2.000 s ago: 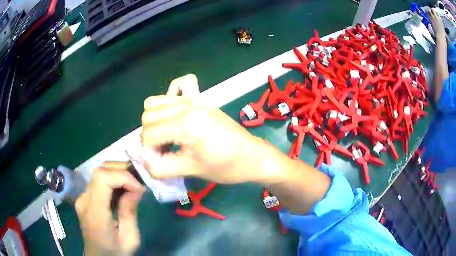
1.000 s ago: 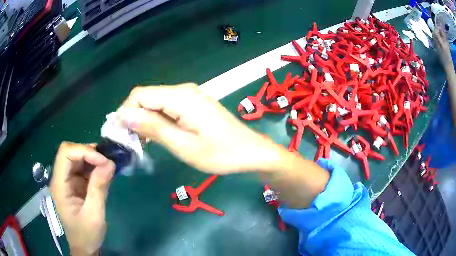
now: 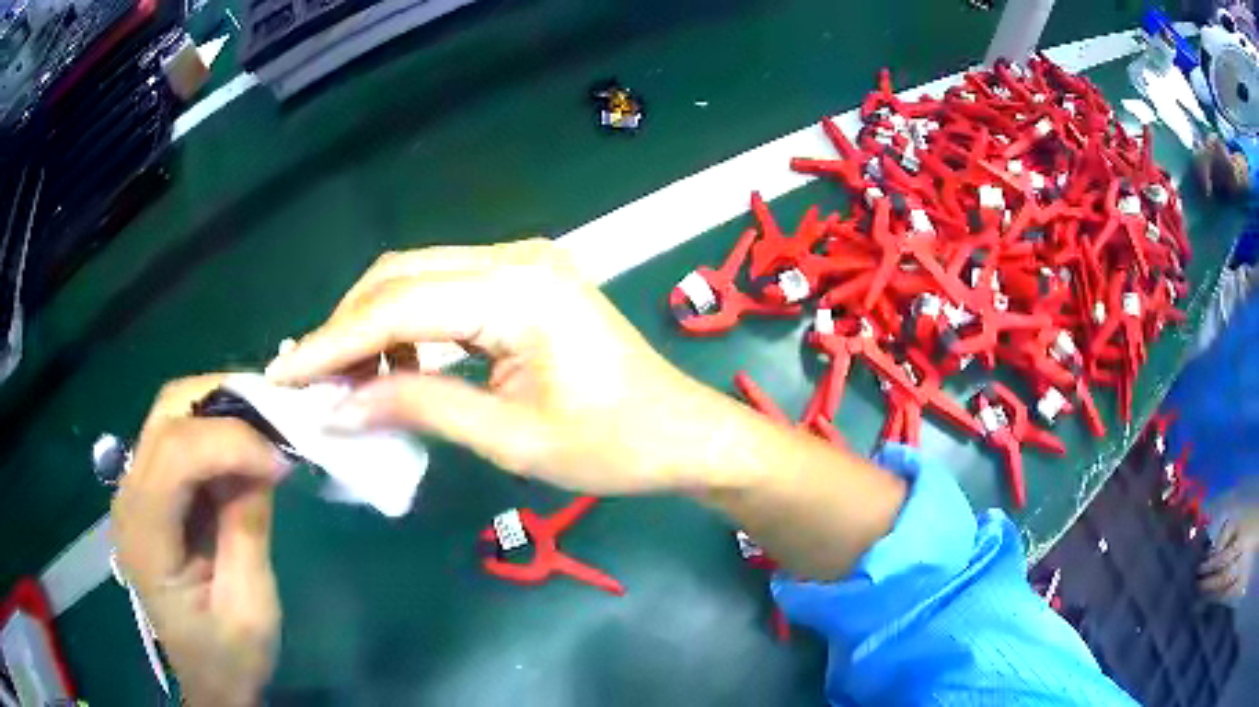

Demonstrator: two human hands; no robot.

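My left hand (image 3: 207, 532) holds a black device housing (image 3: 246, 413) between thumb and fingers, at the left. The housing is mostly hidden by my fingers and the wipe. My right hand (image 3: 511, 366) pinches a white wipe (image 3: 362, 449) and presses it on the housing. The wipe hangs down from my right fingertips. A red spring clamp (image 3: 545, 546) with a white label lies on the green bench below my right hand.
A big pile of red clamps (image 3: 967, 263) lies at the right. A small black and gold part (image 3: 617, 107) lies at the back. Dark trays (image 3: 332, 35) stand at the back left. A metal bottle top (image 3: 108, 456) is beside my left hand. Another person's hand (image 3: 1221, 169) is at the far right.
Since the earliest frame, my left hand has moved up and left. The wipe now lies over the housing, which showed more clearly one second ago. Both hands keep their hold.
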